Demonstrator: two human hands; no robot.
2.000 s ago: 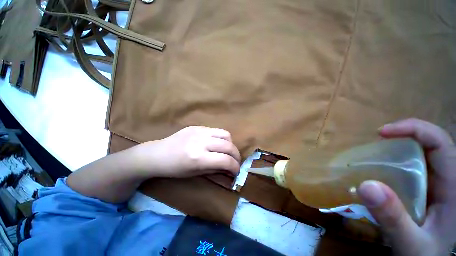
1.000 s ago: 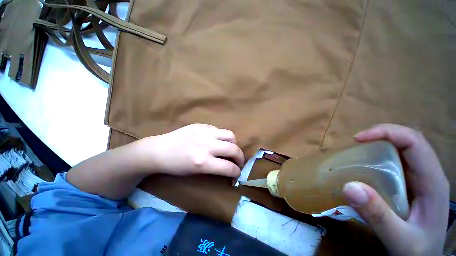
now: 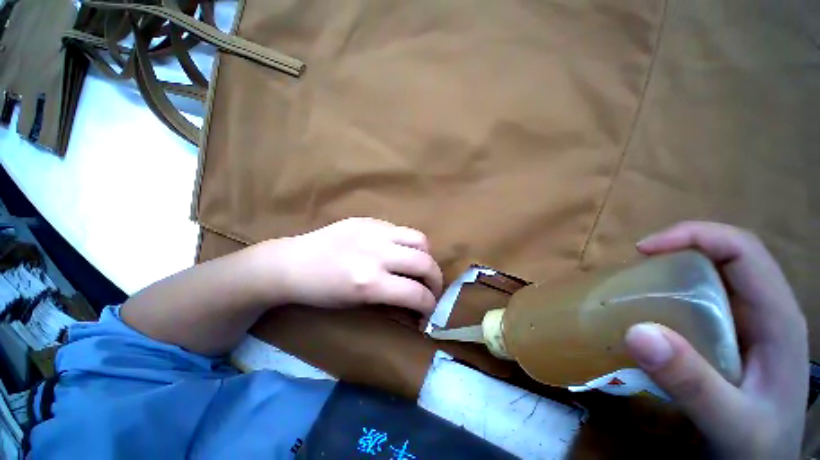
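My right hand is closed around a clear squeeze bottle of amber liquid, tilted on its side. Its pale nozzle points left, and the tip is at the lower end of a whitish strip along the left edge of a notch. The notch is in the near edge of a large brown bag panel. My left hand lies on the panel with its fingers curled down at the notch's left edge. Its fingertips are hidden, so I cannot tell whether they pinch the edge.
A flat brown strap end lies on the panel's upper left. Looped straps and stacked brown pieces are at the far left on the white table. Another cut-out nearer me shows white table with threads. Papers are at the lower left.
The bottle and my right hand have shifted slightly left since two seconds ago. The nozzle tip has moved down the whitish strip to its lower end. My left hand has barely moved.
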